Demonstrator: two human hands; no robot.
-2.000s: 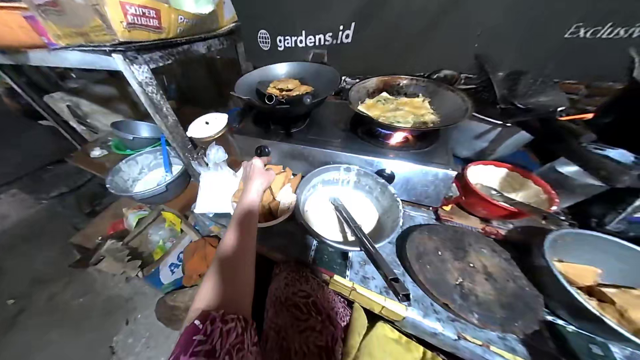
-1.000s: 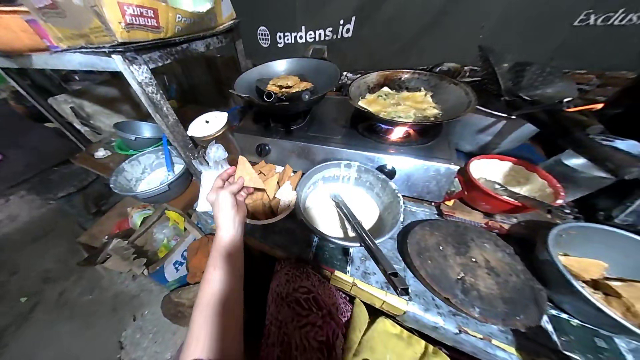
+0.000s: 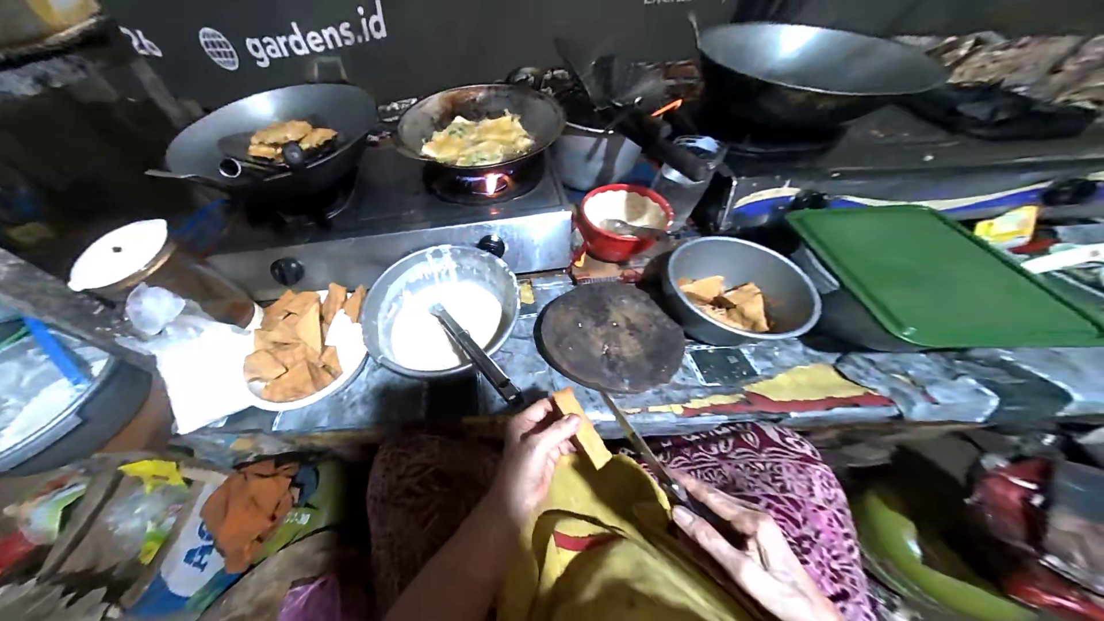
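My left hand grips a piece of fried tofu between thumb and fingers, above my lap. Beside it my right hand is closed on the dark handle of a knife, whose narrow blade slants up to the left, its tip near the tofu. More tofu pieces are heaped on a white plate at the left. A metal bowl of white batter with a dark-handled ladle stands beside that plate. Behind my hands lies a round wooden board. A grey pot holds more tofu pieces.
On the gas stove are a wok with fried food and a pan of frying food over a flame. A red bowl, a green tray and a large wok are to the right.
My left hand has moved from the tofu plate to above my lap, holding a tofu piece. My right hand and a knife now show. The view has swung to the right.
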